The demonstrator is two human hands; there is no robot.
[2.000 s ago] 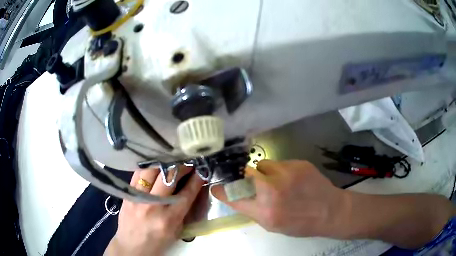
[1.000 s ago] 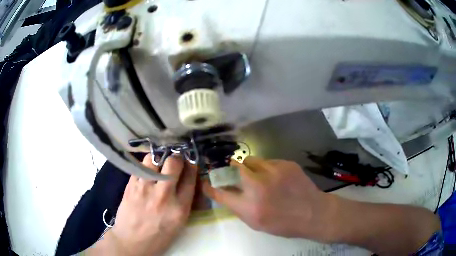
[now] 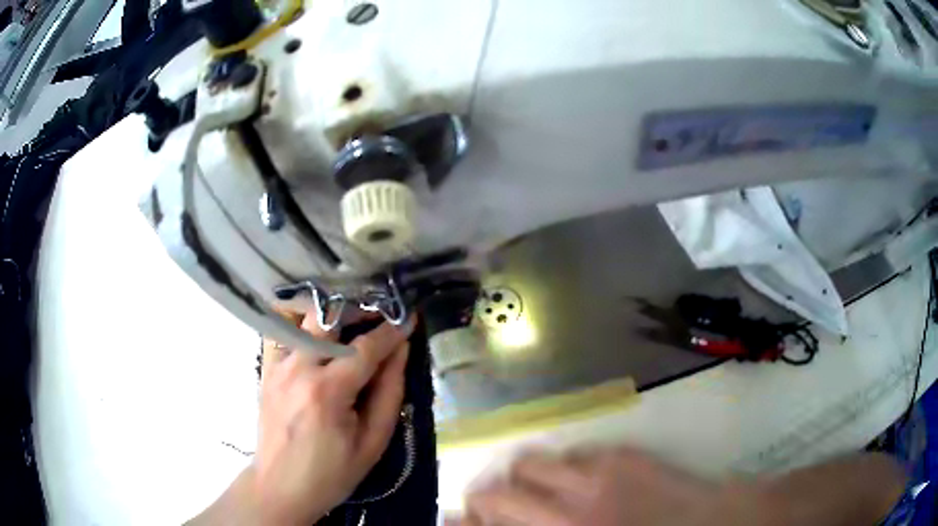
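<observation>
The black fabric piece (image 3: 419,431) lies left of the needle area, running from under the machine head towards me. A metal zipper (image 3: 409,452) shows on it as a curved silver line. My left hand (image 3: 331,406) rests on the fabric, fingertips pressed on it beside the presser foot and below the wire thread guides (image 3: 386,303). My right hand (image 3: 586,491) is blurred and low, at the front of the table, away from the needle; nothing shows in it. The cream block (image 3: 458,347) is by the needle area. The presser foot is mostly hidden.
The machine head (image 3: 555,123) fills the upper view. Yellow tape (image 3: 545,409) edges the bed plate (image 3: 586,277). Snips with red and black handles (image 3: 720,334) lie to the right, near a white cloth (image 3: 756,247). A black work pile (image 3: 21,267) is at the far left.
My right hand has moved from the needle area down towards the front edge. The fabric under my left hand now lies straighter, with its zipper showing. The holed cover and yellow tape are more exposed.
</observation>
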